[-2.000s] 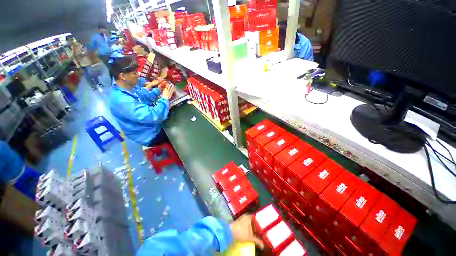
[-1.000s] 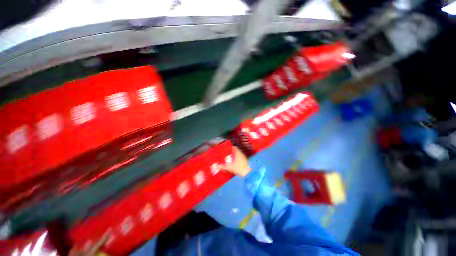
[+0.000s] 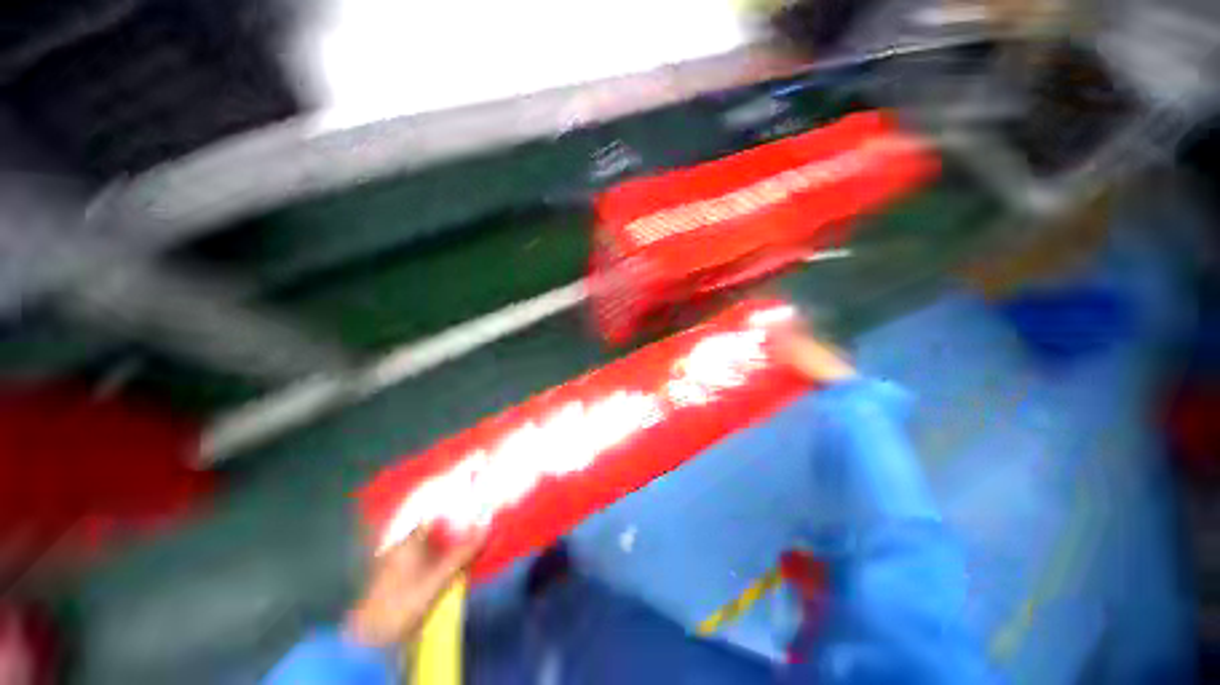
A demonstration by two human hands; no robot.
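A long tight row of red boxes [image 3: 602, 448] lies along the near edge of the dark green belt [image 3: 268, 488], blurred by motion. My left hand [image 3: 408, 589] is at the row's left end, fingers against the end box. A yellow sheet [image 3: 439, 640] hangs as a narrow band at my left hand. My right hand [image 3: 812, 356] is at the row's far right end, fingers against it. The row lies between both hands. Whether it touches the belt is unclear.
Another block of red boxes [image 3: 763, 208] stands behind on the belt. A blurred red mass [image 3: 100, 462] is at the left. A white shelf [image 3: 535, 47] runs along the back, with a blurred post at the left. Blue floor [image 3: 696, 535] shows at the front right.
My view has swung along the belt. My hands are now at both ends of one row; a second earlier my right hand was where two rows met. The back block appears closer.
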